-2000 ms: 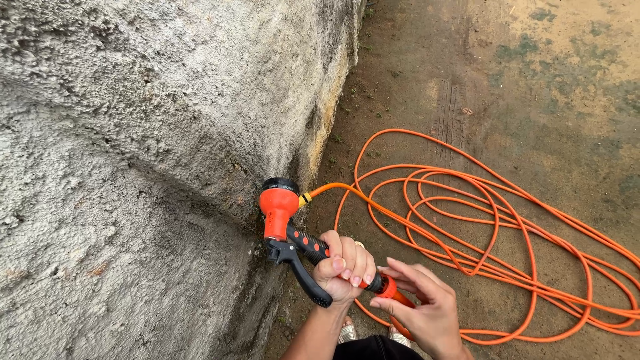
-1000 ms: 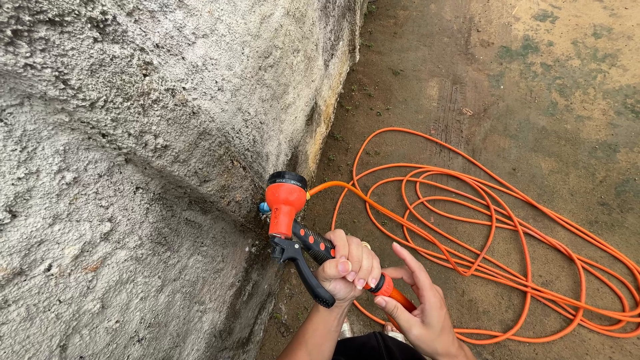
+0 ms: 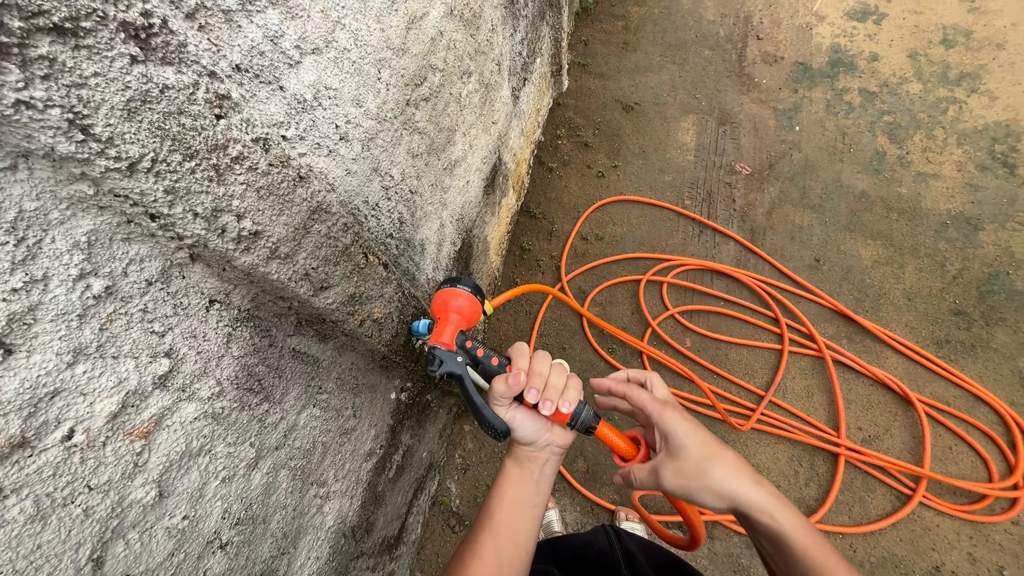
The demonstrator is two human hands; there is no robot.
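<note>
My left hand (image 3: 544, 400) is closed around the lower handle of an orange and black hose spray nozzle (image 3: 456, 312), whose black trigger lever (image 3: 478, 404) points down toward me. Below the hand, a black ribbed connector (image 3: 584, 418) joins the handle to the orange hose end (image 3: 614, 440). An orange ring-shaped collar nut (image 3: 634, 450) sits around the hose, apart from the connector. Curved about that nut is my right hand (image 3: 672, 440), its thumb near the nut's lower edge; whether the fingertips touch it is hidden.
A rough grey concrete wall (image 3: 240, 240) fills the left side. Behind the nozzle a blue fitting (image 3: 422, 328) shows at the wall. Loops of orange hose (image 3: 832, 384) lie on the dirty ground (image 3: 744, 104) at right. My sandaled feet (image 3: 630, 522) are at the bottom.
The orange nut now sits down the hose, with a stretch of hose bare between it and the black connector. My right hand's fingers have curled. My left hand keeps its hold.
</note>
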